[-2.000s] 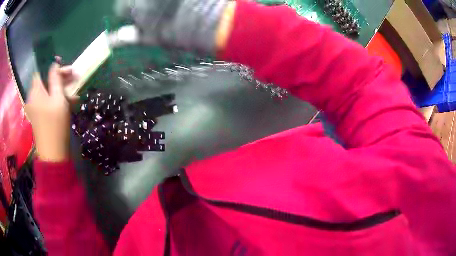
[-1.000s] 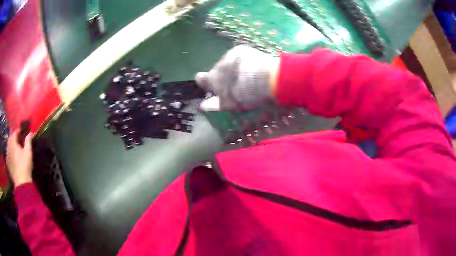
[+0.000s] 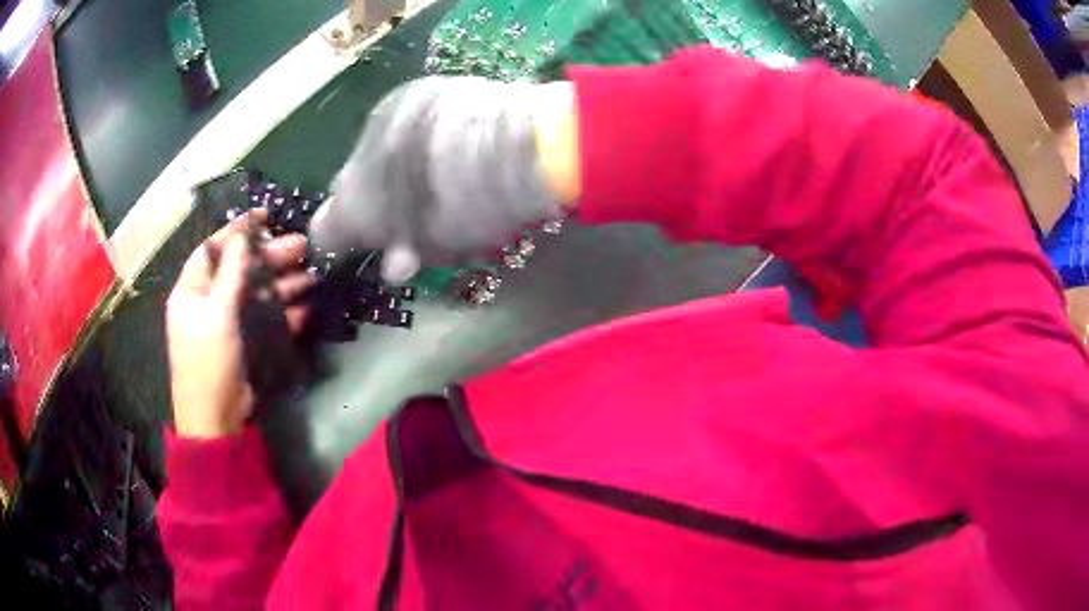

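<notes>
My left hand (image 3: pixel 215 322), bare, is at the left of the pile of small black parts (image 3: pixel 380 306). Its fingers are bent around a small black part (image 3: pixel 259 235), partly hidden and blurred. My right hand (image 3: pixel 424 179), in a grey knitted glove with pale fingertips, is over the pile and covers much of it. It is shut on a green circuit board (image 3: pixel 478 283), whose edge with silvery components shows below the glove. The fingertips of both hands are close together.
A pale rail (image 3: pixel 257 107) divides the tabletop from the belt, where a green-and-black piece (image 3: pixel 191 50) lies. More circuit boards (image 3: pixel 478 45) lie at the top. Long black strips (image 3: pixel 90 513) are heaped lower left. A cardboard box (image 3: pixel 1015 119) stands at right.
My left hand has come from the far left edge to the black pile. My right hand has moved left with the board, close to my left hand. The belt piece has shifted slightly in view.
</notes>
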